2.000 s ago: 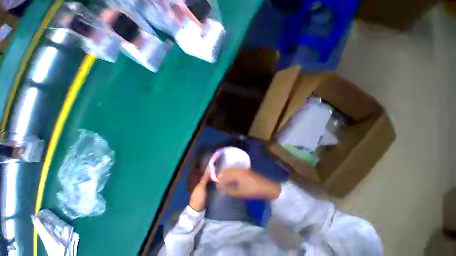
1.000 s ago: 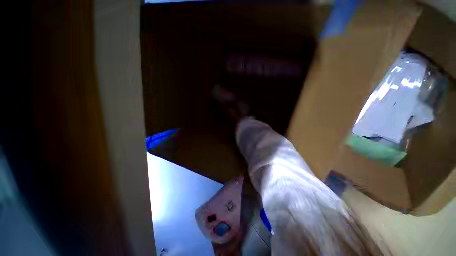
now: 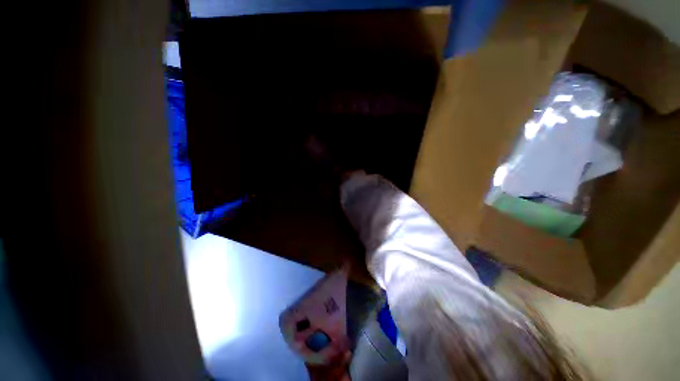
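Note:
A curled pink-white printed sleeve (image 3: 320,320) with a watch picture and a QR code shows at the bottom centre. My left hand (image 3: 328,369) holds its lower end and is cut off by the picture's bottom edge. My right arm in a pale smock sleeve reaches into a dark, deep carton (image 3: 261,141). My right hand (image 3: 332,158) is in deep shadow inside it; its fingers and anything in them cannot be made out. A faint pale row of something shows further inside.
An open brown carton (image 3: 485,141) at the right holds clear shiny plastic (image 3: 559,134), white pieces and a light green strip (image 3: 538,214). A blue crate-like thing (image 3: 181,156) stands left of the dark carton. A blurred upright edge (image 3: 127,193) fills the left side.
Two seconds ago both hands were together at the sleeve beside the green bench. Now my right hand is inside the dark carton and my left keeps the sleeve. The view has shifted slightly since one second ago.

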